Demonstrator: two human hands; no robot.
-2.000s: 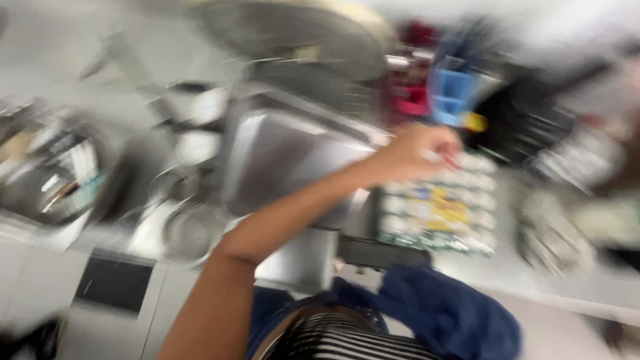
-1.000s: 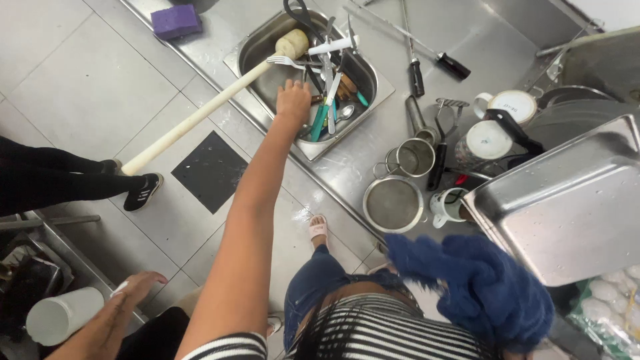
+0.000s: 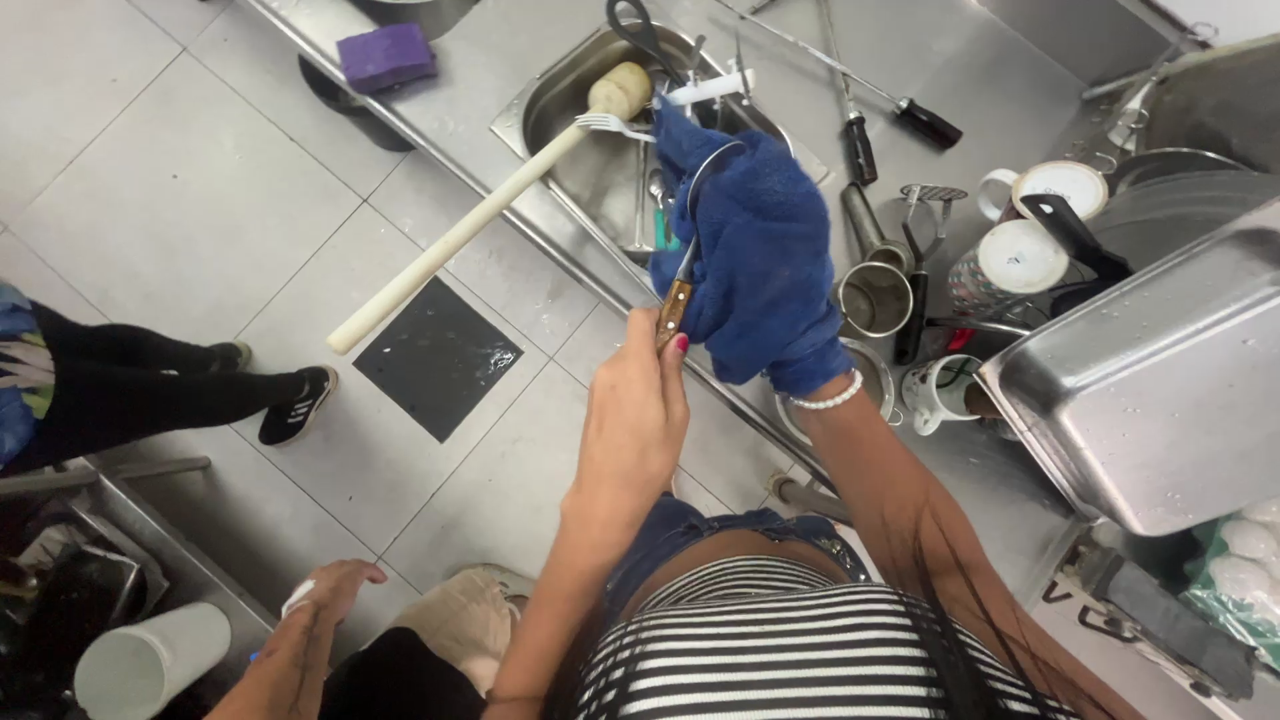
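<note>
My left hand (image 3: 635, 410) grips a metal utensil by its riveted wooden handle (image 3: 676, 308); the utensil's curved end lies against a blue cloth (image 3: 765, 240). That cloth covers my right hand (image 3: 775, 290) up to the wrist, where a white beaded bracelet shows, so my right fingers are hidden. Behind the cloth, a steel basin (image 3: 560, 110) holds a fork (image 3: 612, 124), a white-handled utensil (image 3: 712, 88), teal-handled cutlery and the thick end of a long pale wooden masher or pestle (image 3: 460, 240), whose shaft sticks out over the floor.
A purple sponge (image 3: 388, 57) lies on the counter's edge. To the right are two black-handled rods, a small metal strainer (image 3: 874, 298), upturned mugs (image 3: 1020, 256) and a large steel tray (image 3: 1160, 370). One person's legs are at left; another person's hand (image 3: 335, 590) is at lower left, near a white container (image 3: 155, 660).
A second ago one hand reached bare into the basin and the blue cloth hung near my waist. Now the cloth is over my right hand, and my left holds the wooden-handled utensil.
</note>
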